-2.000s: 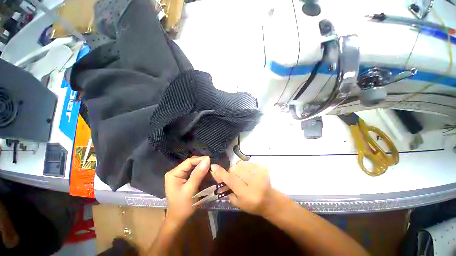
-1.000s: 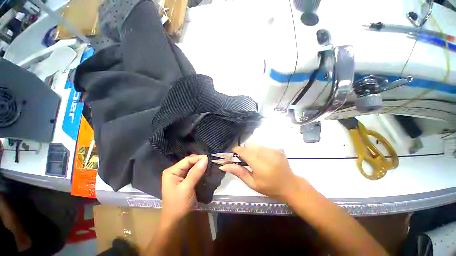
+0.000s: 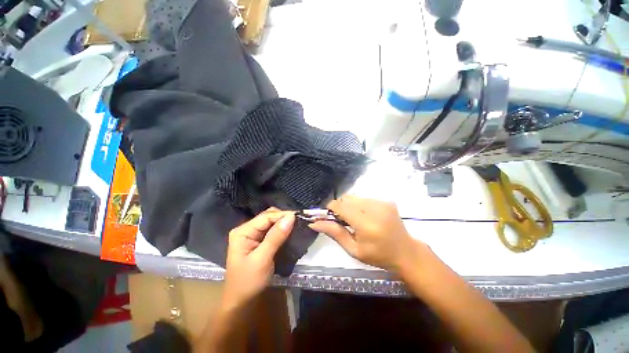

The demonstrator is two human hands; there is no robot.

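Observation:
The dark grey garment (image 3: 186, 138) lies heaped on the white table left of the sewing machine. Its finely striped rib trim (image 3: 269, 138) is bunched towards the needle area. My left hand (image 3: 258, 241) pinches the garment's edge between thumb and fingertips. My right hand (image 3: 369, 231) holds the small thread snips (image 3: 321, 214), blades pointing left at my left fingertips. The blades look nearly closed. Whether a thread lies between them is too small to tell.
The white sewing machine (image 3: 427, 62) stands at the right. Yellow-handled scissors (image 3: 521, 217) lie under its arm. An orange and blue packet (image 3: 118, 214) lies at the garment's left, beside a dark grey machine part (image 3: 41, 131). A person's arm (image 3: 21, 303) shows at lower left.
Two seconds ago my hands were together with the snips tucked in my right palm. The snips now point at my left fingertips, and their blades have closed since one second ago.

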